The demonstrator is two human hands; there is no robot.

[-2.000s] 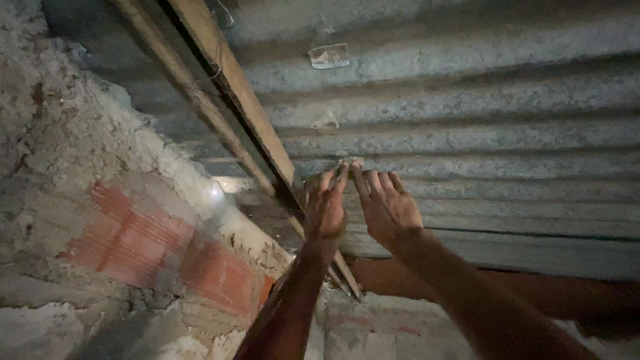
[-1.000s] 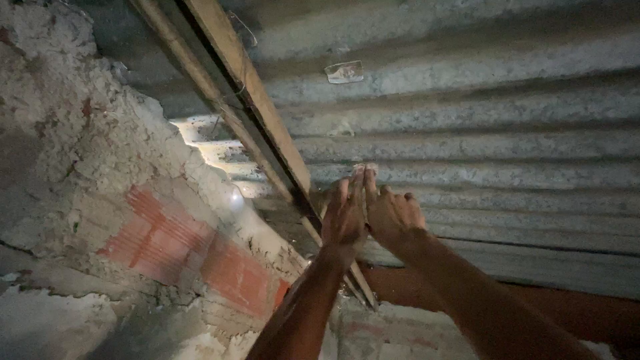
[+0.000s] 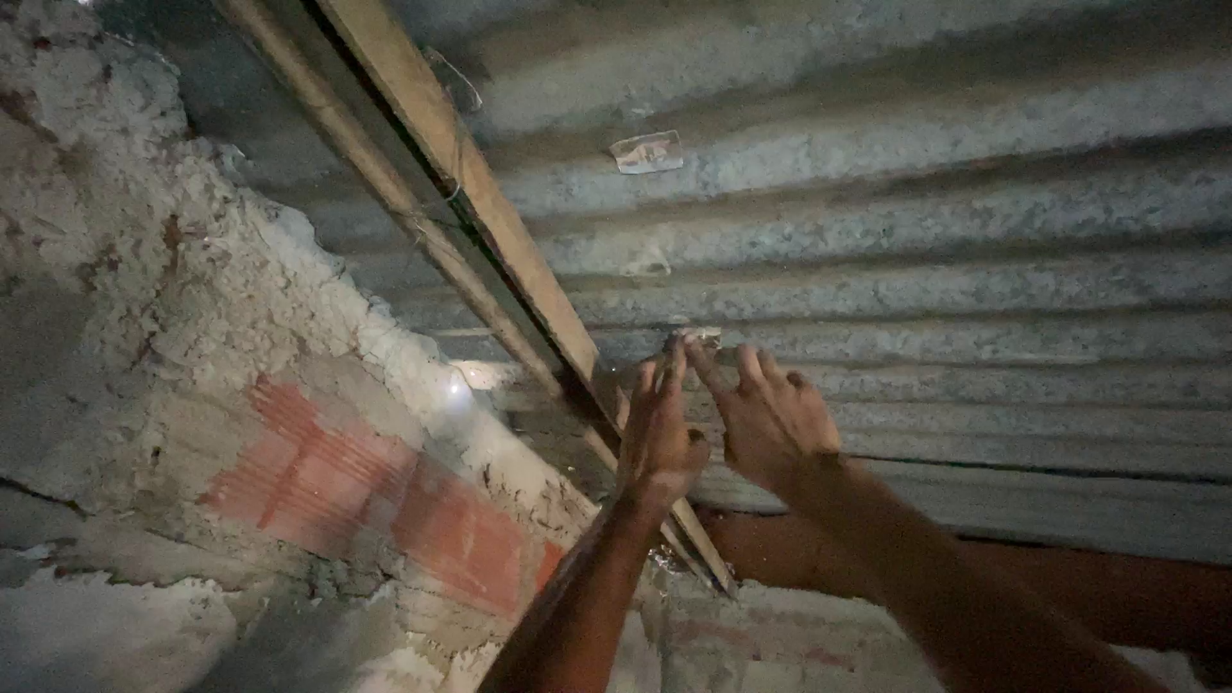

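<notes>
Both arms reach up toward a corrugated metal roof sheet (image 3: 914, 298). My left hand (image 3: 662, 428) has its fingertips at a small pale patch (image 3: 707, 337) on the sheet, close to the lower part of a wooden beam (image 3: 510, 221). Beside it, my right hand (image 3: 775, 414) touches the same patch with its index finger, the other fingers spread a little. Neither hand shows a tool in it. A torn label (image 3: 647, 152) is stuck on the sheet farther up, and a faint pale mark (image 3: 647, 260) lies between label and patch.
A rough mortar wall (image 3: 260, 279) with exposed red hollow bricks (image 3: 356, 481) slopes along the left. A second, thinner wooden pole (image 3: 385, 183) runs beside the beam, with a loose wire (image 3: 457, 77) near it. A reddish-brown beam (image 3: 1088, 577) crosses below the roof sheet at lower right.
My hands, close together one second ago, are now slightly apart at the fingers and more of the pale patch shows. The bright gap of daylight along the wall top has narrowed.
</notes>
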